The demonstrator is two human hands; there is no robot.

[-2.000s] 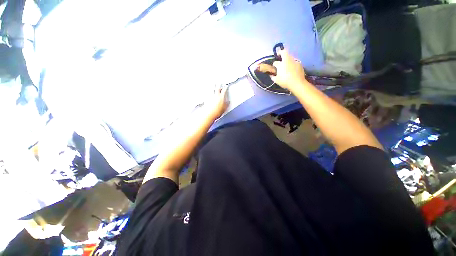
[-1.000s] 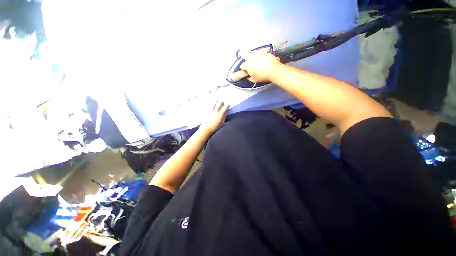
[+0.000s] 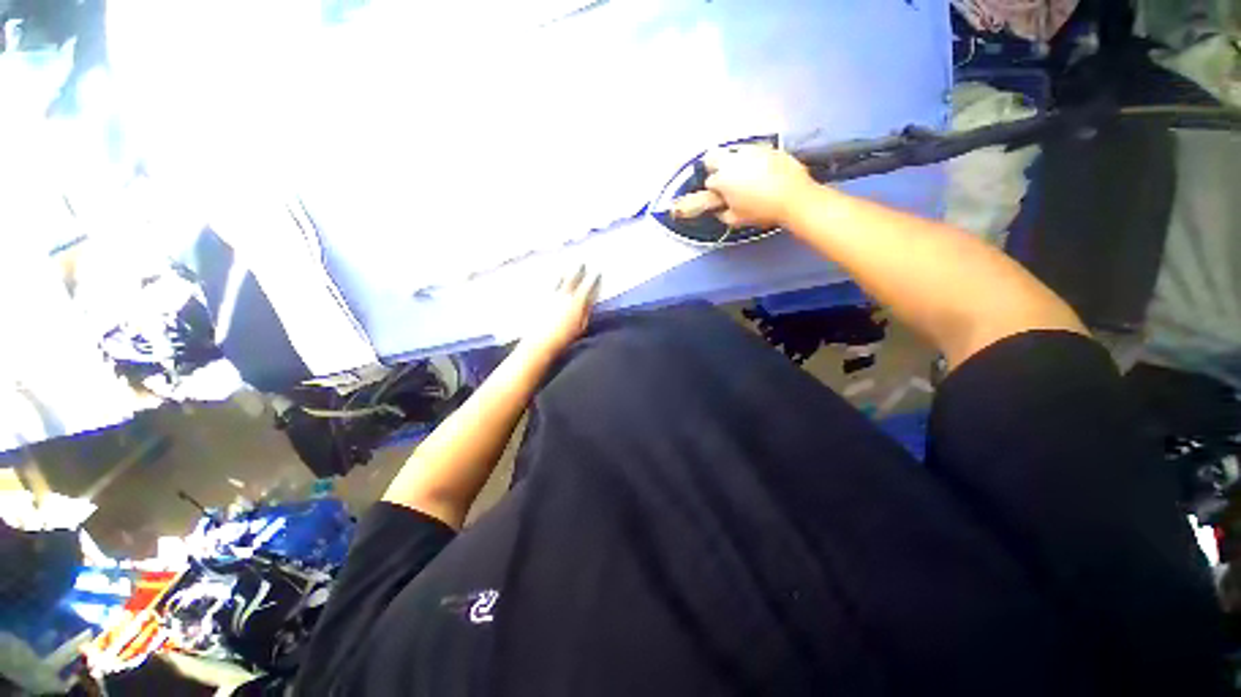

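My right hand [image 3: 757, 187] is closed around the handle of the steam iron [image 3: 681, 226], which rests on a pale fabric piece near the table's front edge. The iron's pointed tip faces left. My left hand [image 3: 561, 308] lies on the near edge of the pale piece [image 3: 629, 262], left of the iron, with its fingers pointing away from me. Whether it pinches the fabric cannot be told. A thin dark broken line [image 3: 531, 255] runs left from the iron's tip. Glare hides much of the fabric farther back.
A thick black hose [image 3: 939, 142] runs right from the iron past the edge of the blue-lavender table [image 3: 844, 279]. Layered pale pieces [image 3: 324, 316] lie at the table's left end. Scraps and blue plastic [image 3: 293, 534] cover the floor at lower left.
Since two seconds ago, the iron has moved onto the pale piece, its tip now facing left. In the last second, the view has shifted a little; my left hand stays by the near edge.
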